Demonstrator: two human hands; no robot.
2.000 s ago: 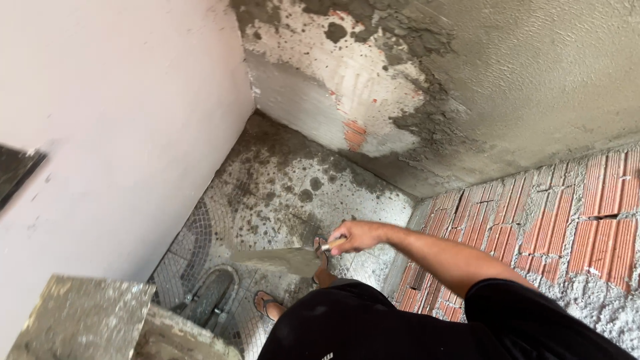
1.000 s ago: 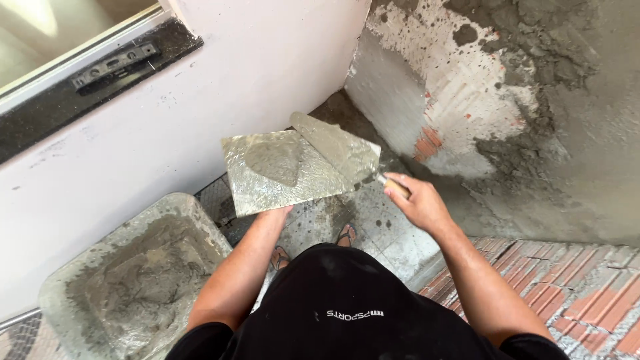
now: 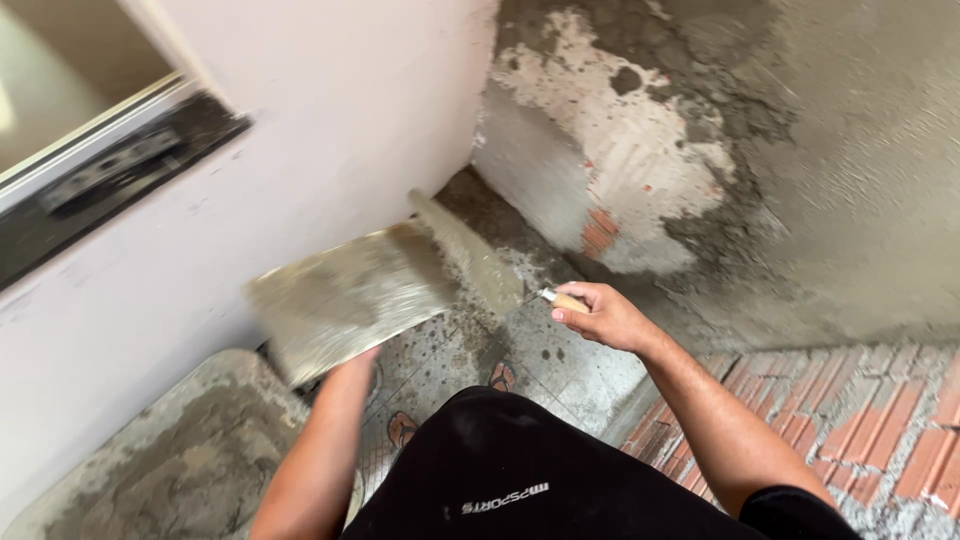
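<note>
My right hand (image 3: 604,315) is closed around the wooden handle of a pointed mason's trowel (image 3: 476,259), whose blade carries wet mortar and lies just beyond the right edge of a plasterer's hawk (image 3: 360,300). The hawk is a flat, rectangular board smeared with thin mortar and blurred by motion. Beneath it, my left hand (image 3: 367,360) is mostly hidden; the forearm rises to the hawk's underside, and the grip itself cannot be seen. In front of me, the wall (image 3: 645,142) has a pale bare patch with rough grey mortar around it.
A tub of mortar (image 3: 180,465) stands at lower left. Upper left, a spirit level (image 3: 112,169) rests on a dark window sill (image 3: 217,124) by the pale side wall. Hollow bricks (image 3: 862,420) show at lower right. My sandalled feet stand on the spattered tiled floor (image 3: 559,367).
One second ago the trowel blade lay over the hawk, beside a mound of mortar; now the blade is off its right edge, loaded, and the mound is gone from the hawk.
</note>
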